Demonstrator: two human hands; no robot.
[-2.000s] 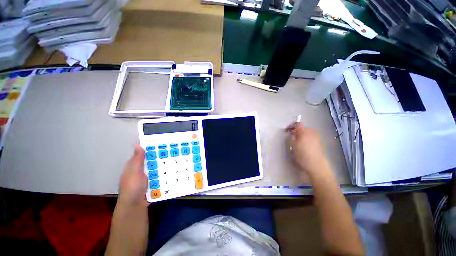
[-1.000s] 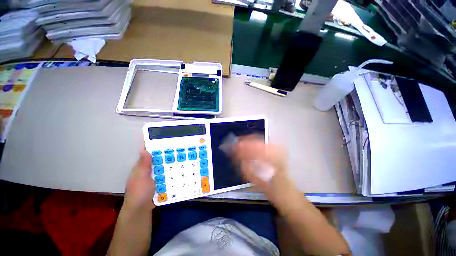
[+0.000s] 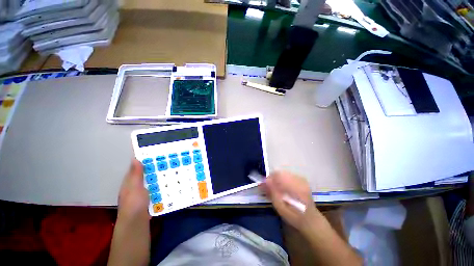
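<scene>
A white calculator [image 3: 176, 182] with blue and orange keys lies slightly tilted near the bench's front edge. Its dark LCD writing screen [image 3: 234, 153] is on the right side. My left hand [image 3: 133, 192] holds the calculator's left edge, thumb beside the keys. My right hand [image 3: 289, 196] is at the screen's lower right corner, closed on a thin white stylus [image 3: 294, 203]. The stylus's front end is over the dark screen; whether it touches cannot be told. A white frame housing [image 3: 115, 96] with a dark green circuit board [image 3: 193, 97] lies just behind the calculator.
A cream pen or knife [image 3: 263, 88] lies by a black stand [image 3: 293, 57]. A squeeze bottle [image 3: 334, 85] stands beside a stack of white panels [image 3: 421, 140] at right. Stacked housings [image 3: 78, 23] are at rear left, with crumpled white paper [image 3: 75, 56] before them.
My right hand came from the bench at right onto the screen, then moved down to its lower right corner with the stylus. The calculator is tilted slightly more.
</scene>
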